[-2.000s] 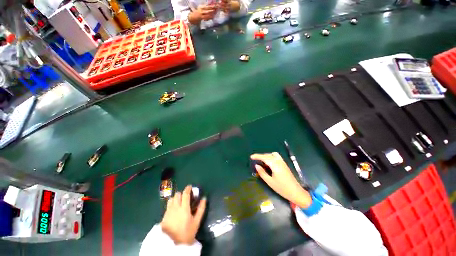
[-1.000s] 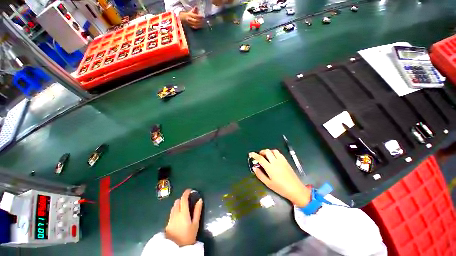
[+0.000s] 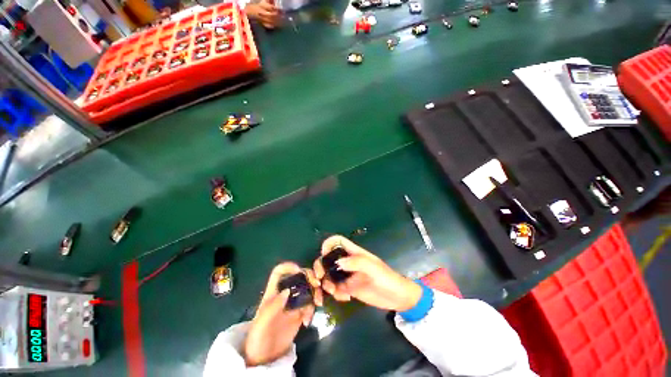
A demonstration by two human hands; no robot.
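My left hand [image 3: 276, 316] grips a dark rounded housing [image 3: 297, 290] with faint pale print. My right hand [image 3: 360, 278] holds another dark housing [image 3: 335, 263]. The two hands are close together, fingers near each other, above the bench. An open device unit [image 3: 221, 281], black at one end and gold and silver inside, lies left of my left hand. Tweezers or a thin pen-like tool [image 3: 419, 223] lie beyond my right hand. Yellow adhesive pieces below the hands are mostly hidden. A red pad [image 3: 442, 283] partly shows behind my right wrist.
A black parts tray [image 3: 508, 140] is at right, with a calculator [image 3: 600, 101] and paper. Red trays stand at lower right [image 3: 588, 309] and upper left [image 3: 246, 62]. A power supply [image 3: 48, 328] is at left. More units lie along the bench. A person's hand [image 3: 263, 12] shows at top.
Both hands have come up off the bench and together, each now visibly holding a dark housing. The red pad has come into view. The camera view has shifted somewhat.
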